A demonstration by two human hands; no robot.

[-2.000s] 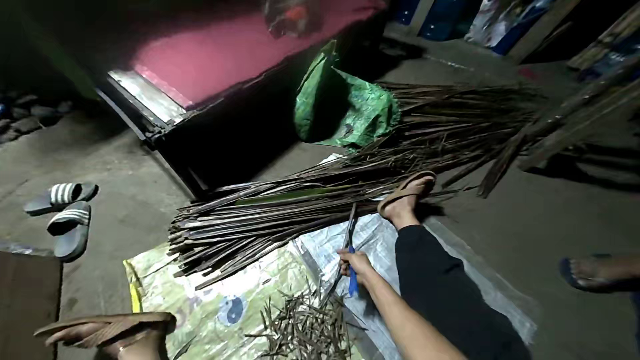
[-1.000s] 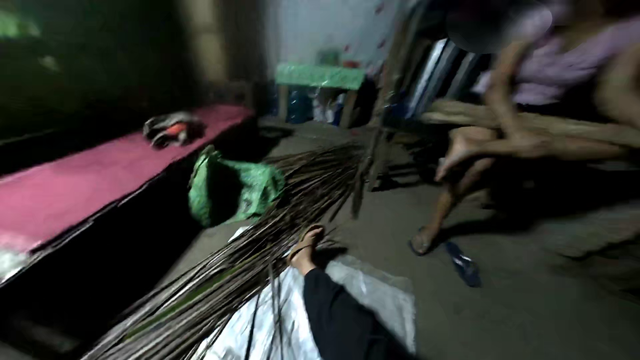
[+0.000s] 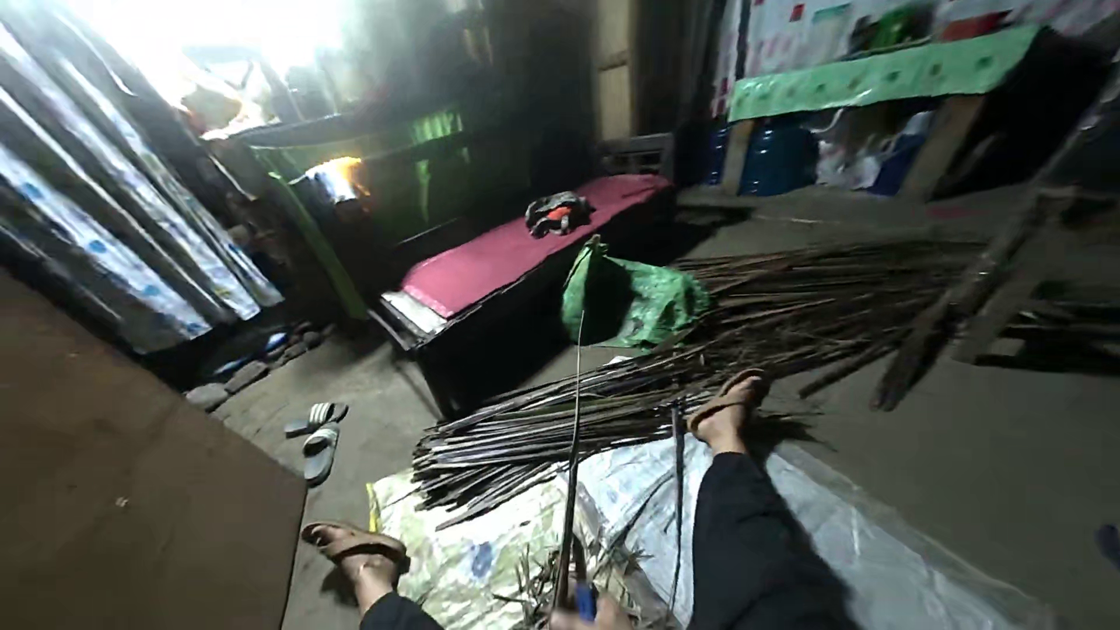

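Observation:
At the bottom edge, my right hand (image 3: 599, 615) is partly in view, closed around a blue-handled cutting tool (image 3: 584, 600) whose dark blade is blurred. A long thin dark stalk (image 3: 574, 446) stands up beside it; what grips its lower end is hidden. My left hand is not in view. Short cut pieces (image 3: 534, 588) lie in a heap by the hand on a pale printed plastic sheet (image 3: 472, 560). Beyond, a large bundle of long brown stalks (image 3: 542, 420) spreads across the floor. Another dark stalk (image 3: 678, 499) lies between the heap and my leg.
My sandalled feet (image 3: 722, 416) rest either side of the sheets. Behind the stalks are a green sack (image 3: 652, 302) and a low bench with a pink top (image 3: 490, 267). Striped slides (image 3: 321, 453) lie left, near a brown panel (image 3: 140, 472). A wooden post (image 3: 945, 324) leans at right.
The view swung right to a seated person and then back left. A long stalk now stands upright by my right hand, which was lower right of the bundle with the blue-handled tool two seconds ago.

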